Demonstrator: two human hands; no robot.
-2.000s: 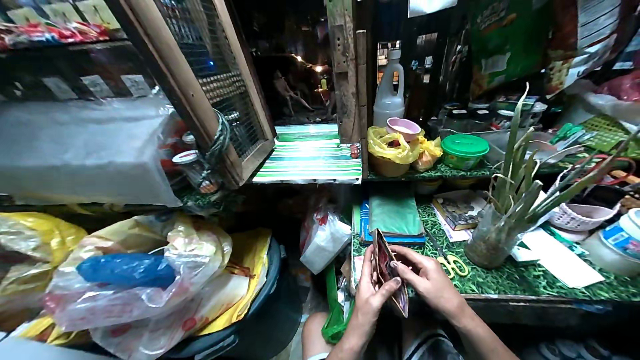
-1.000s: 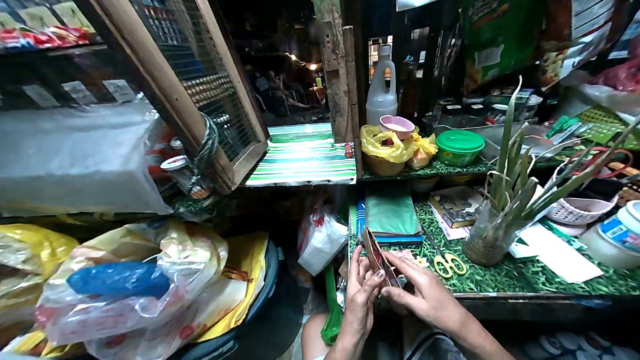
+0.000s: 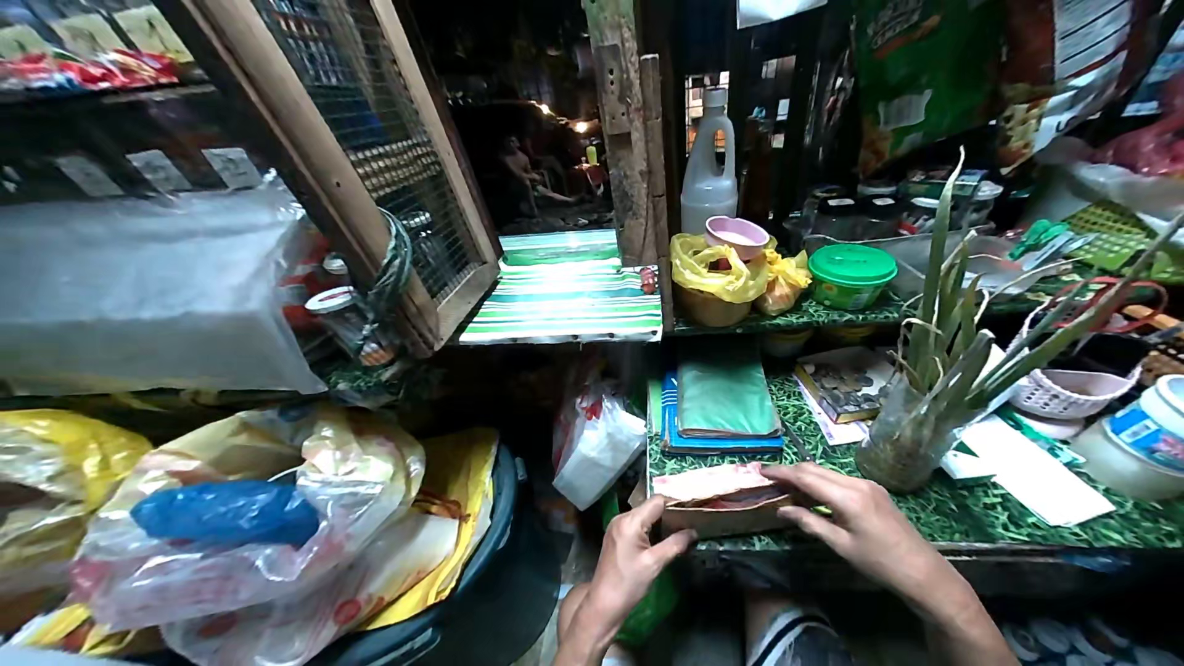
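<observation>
A brown wallet (image 3: 726, 520) lies level at the near edge of the shelf, its top side parted, with pinkish paper showing inside. My left hand (image 3: 638, 560) pinches its left end between thumb and fingers. My right hand (image 3: 856, 518) holds the right end, fingers on the upper edge. Just behind the wallet lie a green folder (image 3: 726, 393) and blue notebooks (image 3: 671, 435). To the right, coins rest on a small book (image 3: 846, 379), beside a glass jar of aloe-like leaves (image 3: 911, 439).
A bin with plastic bags (image 3: 231, 573) stands at the left, near a hanging white bag (image 3: 601, 444). White paper (image 3: 1036, 467) and a white tub (image 3: 1138, 439) are at the right. The upper shelf holds a green-lidded tub (image 3: 851, 276), a pink bowl (image 3: 737, 233) and a plastic jug (image 3: 710, 171).
The wallet was upright between my hands and is now turned sideways at the shelf edge. My hands have moved apart to its two ends. The yellow scissors seen before are now mostly hidden.
</observation>
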